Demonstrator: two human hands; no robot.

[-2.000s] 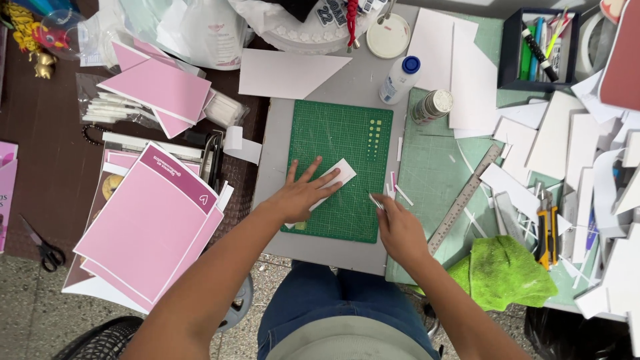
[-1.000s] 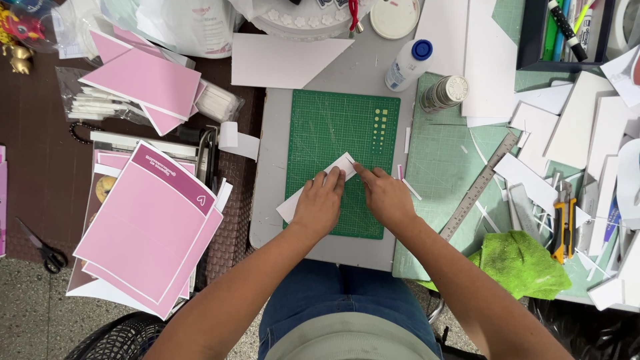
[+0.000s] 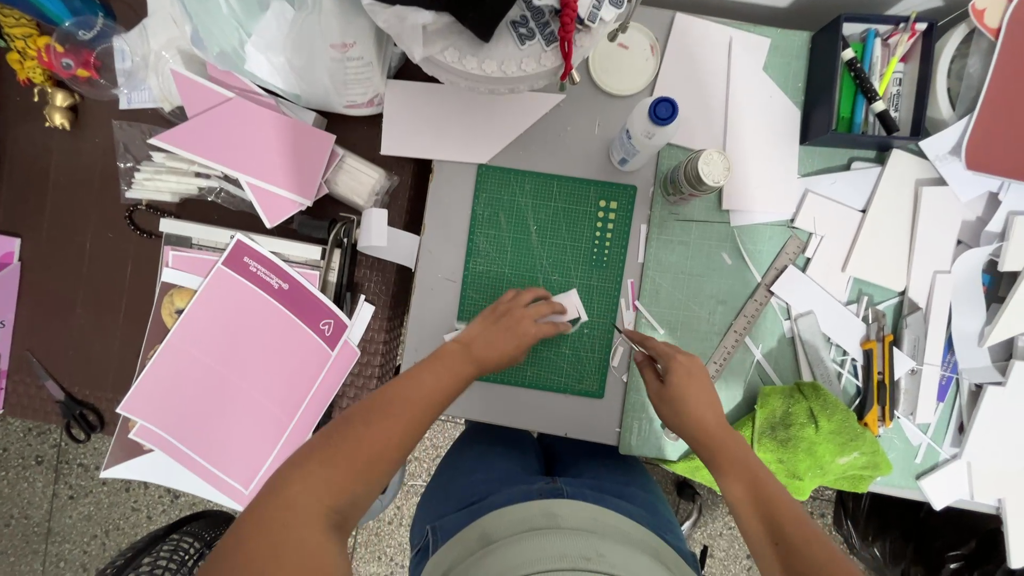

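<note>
On the green cutting mat [image 3: 536, 240], my left hand [image 3: 516, 328] has its fingers on a small white card piece [image 3: 572, 306]; a thin cut strip lies by its fingertips. More white card shows at the mat's left edge beside my wrist. My right hand [image 3: 672, 384] holds a slim craft knife [image 3: 632, 340], its tip over the right edge of the mat. Narrow white and pink offcuts [image 3: 632, 300] lie near that tip. A steel ruler [image 3: 756, 308] rests farther right on a pale green mat.
A glue bottle [image 3: 644, 132] and a jar [image 3: 696, 176] stand behind the mats. To the right are a yellow utility knife [image 3: 878, 372], a green cloth [image 3: 800, 436], card scraps and a pen box [image 3: 868, 80]. Pink printed sheets [image 3: 240, 368] and scissors [image 3: 76, 412] lie left.
My right hand has moved right, away from the card that both hands were touching one second ago. The card lies differently under my left hand, with less of it showing.
</note>
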